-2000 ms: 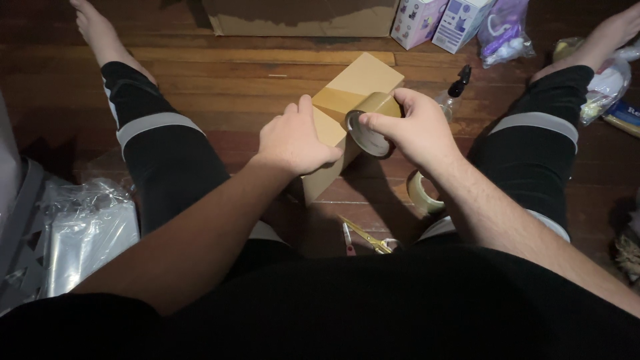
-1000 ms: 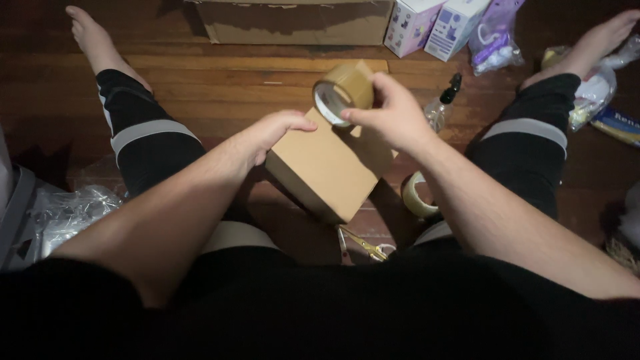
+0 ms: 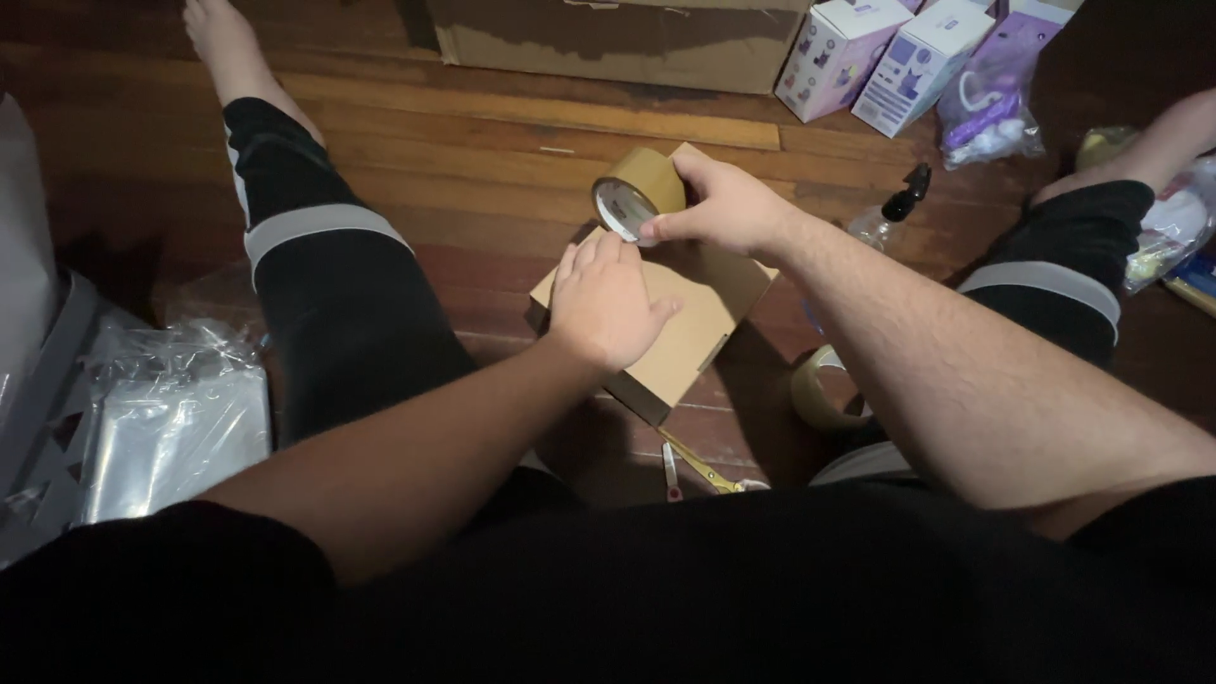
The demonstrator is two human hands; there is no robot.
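A small brown cardboard box (image 3: 698, 328) rests on the wooden floor between my legs. My left hand (image 3: 608, 302) lies flat on its top face, fingers pointing away from me, gripping nothing. Just beyond, my right hand (image 3: 722, 204) holds a roll of brown packing tape (image 3: 655, 180) by its edge, over the far side of the box. Whether a strip runs from the roll to the box cannot be told. Gold-coloured scissors (image 3: 703, 464) and a small tool with a pale blade (image 3: 671, 472) lie near the box's closest corner. A second tape roll (image 3: 819, 389) is by my right forearm.
A large cardboard box (image 3: 617, 43) stands at the far side, beside printed cartons (image 3: 841, 57) and a bag of purple items (image 3: 990, 119). A spray bottle with a black nozzle (image 3: 898, 199) is right of the small box. Clear plastic packets (image 3: 180, 427) lie at the left.
My left hand has moved from the box's left edge onto its top and now lies flat. The box has turned between the frames. My right hand still holds the brown tape roll.
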